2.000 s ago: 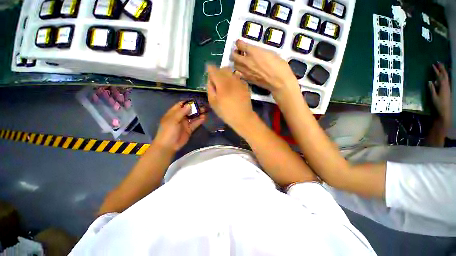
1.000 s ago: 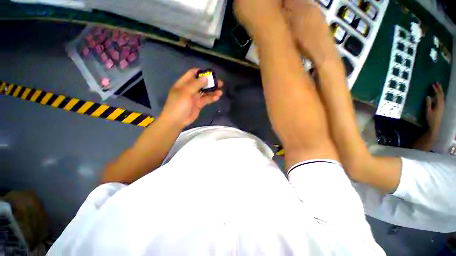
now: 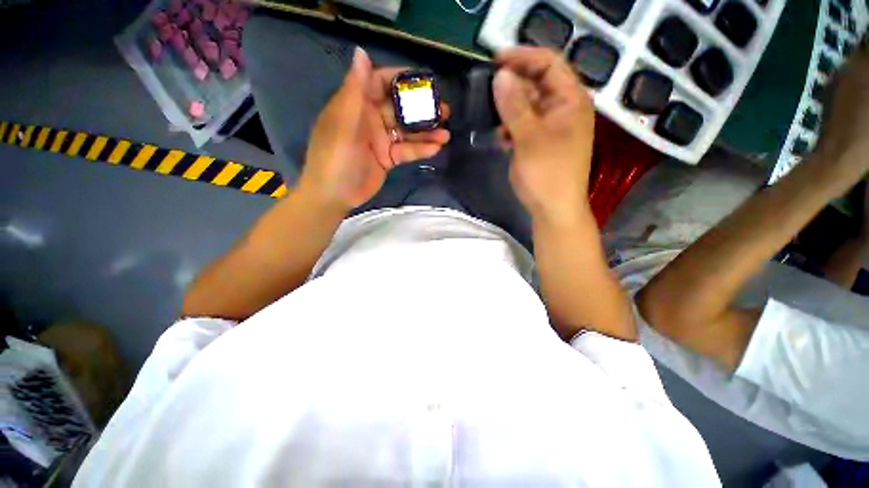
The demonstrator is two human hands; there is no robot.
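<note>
My left hand [image 3: 357, 138] holds a half-assembled unit [image 3: 416, 102] on its fingers above my lap. The unit has a black rounded-square rim, with white and yellow showing inside. My right hand [image 3: 548, 129] is just to its right, fingers bent, pinching a plain black cover [image 3: 481, 95] at its left side; the cover is blurred against the dark background. The unit and the cover are apart. The white blister tray [image 3: 610, 100] lies on the green bench beyond my right hand, with black pieces in its pockets.
Pink parts [image 3: 195, 43] lie in a clear bag at the upper left. Yellow-black tape [image 3: 143, 157] crosses the grey floor. A red stool [image 3: 619, 181] is under the bench. At the right, another person's arm [image 3: 724, 257] reaches over a white strip [image 3: 810, 91] with dark squares.
My right hand has come back from the tray to beside the unit, with a black cover. The unit now faces up on my opened left fingers. The neighbour's arm has moved right.
</note>
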